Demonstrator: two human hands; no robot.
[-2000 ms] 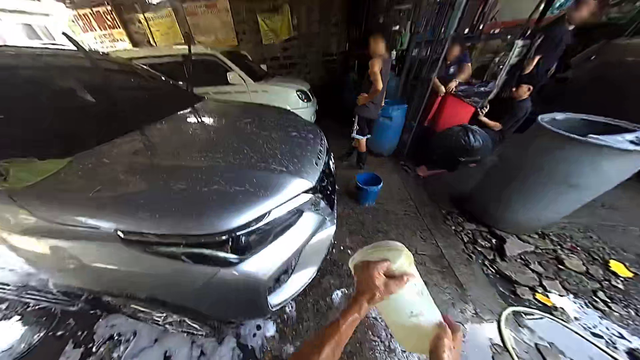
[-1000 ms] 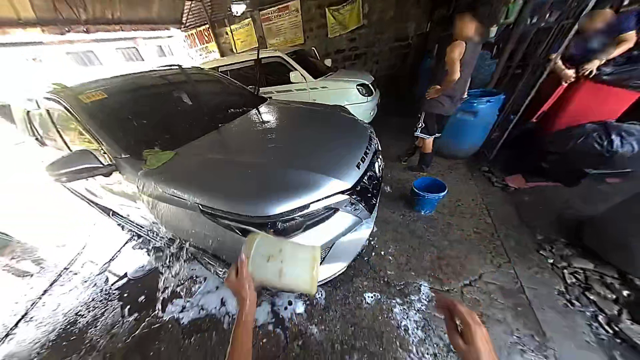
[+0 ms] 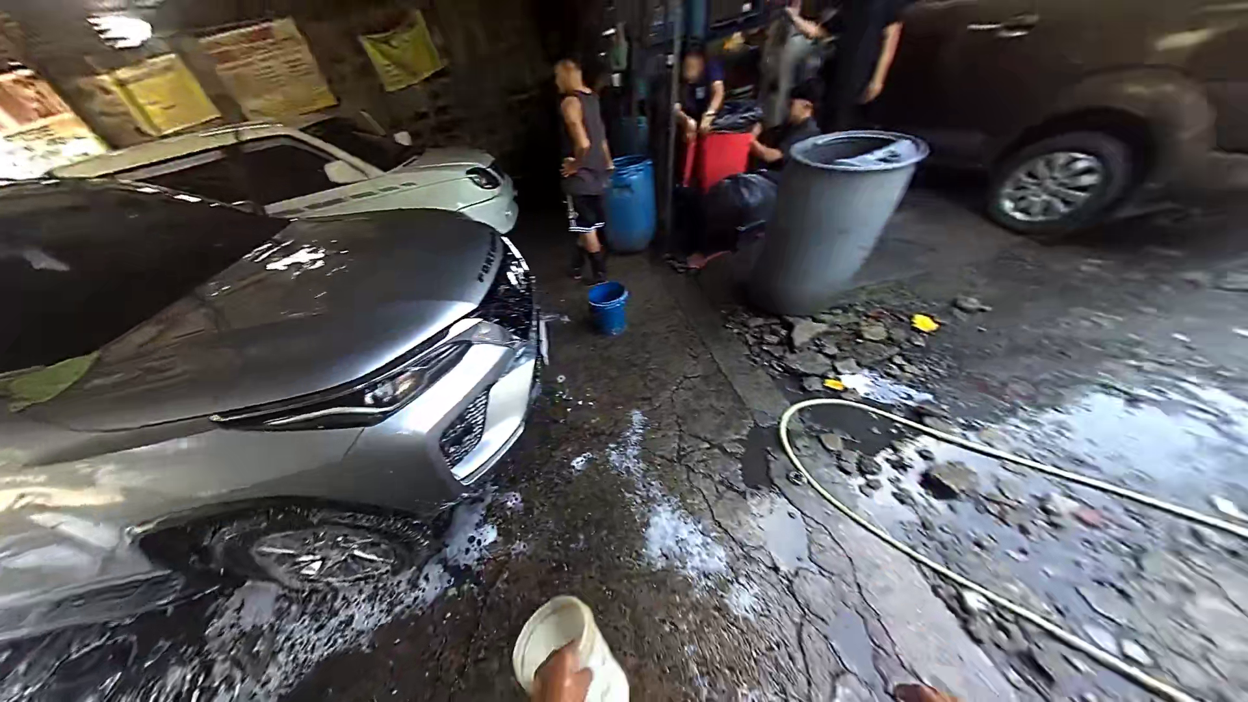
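At the bottom centre, my left hand [image 3: 562, 673] grips the rim of a cream plastic pail [image 3: 606, 673], its mouth facing up and to the left. Only the fingertips of my right hand [image 3: 921, 692] show at the bottom edge, apart from the pail; what they do is not visible. To the left stands a wet silver car [image 3: 390, 292] with a green cloth [image 3: 54, 380] on its hood. Suds [image 3: 682, 541] lie on the dark pavement in front of my hands, and more surround the car's front wheel [image 3: 331, 556].
A blue bucket [image 3: 608, 310] stands beyond the car's nose, near a standing person [image 3: 587, 146] and a blue drum [image 3: 632, 205]. A grey barrel [image 3: 834, 224], rubble [image 3: 848, 341] and a looped hose [image 3: 907, 556] are on the right. Several people are by a red container [image 3: 720, 156].
The pail was tipped by the car's front a second ago; it is now low at the centre. Both hands have dropped toward the bottom edge. The view has swung right.
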